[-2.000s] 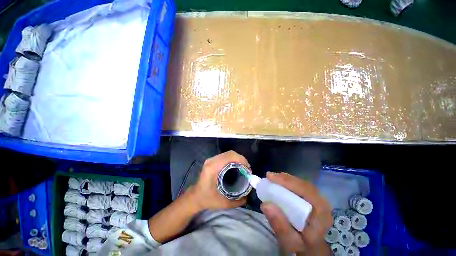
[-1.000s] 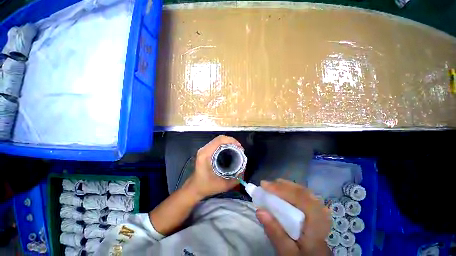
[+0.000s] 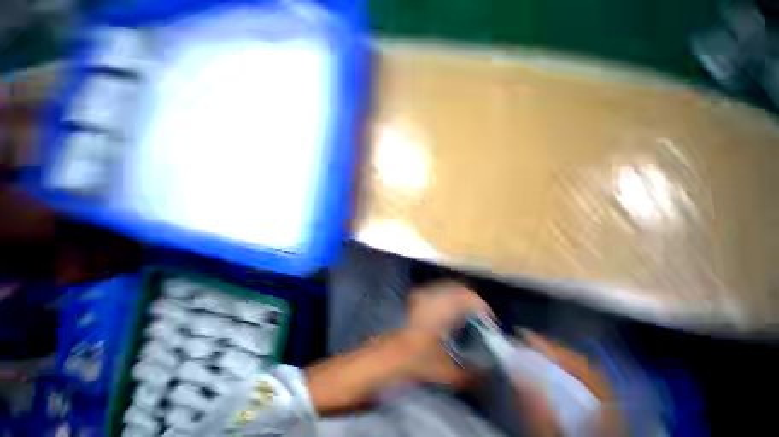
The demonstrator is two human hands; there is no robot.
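Observation:
The frame is strongly blurred. My left hand (image 3: 436,320) is wrapped around a tube body (image 3: 468,341) and holds it over my lap with its dark round opening facing up. My right hand (image 3: 568,367) holds the white glue bottle (image 3: 547,380) to the right of the tube. The bottle points up and left, with its thin tip at the tube's rim. Whether the tip touches the rim is too blurred to tell.
A blue tote (image 3: 342,145) with white lining and a few tubes stands at upper left. A green crate (image 3: 278,329) of tubes is low left. The tan shiny bench (image 3: 530,154) spans beyond my lap. A green conveyor (image 3: 512,21) runs behind it.
The whole view has swung and blurred, with tote and bench shifted right and the bench tilted. The bottle tip has gone from the tube's lower rim to its upper right rim.

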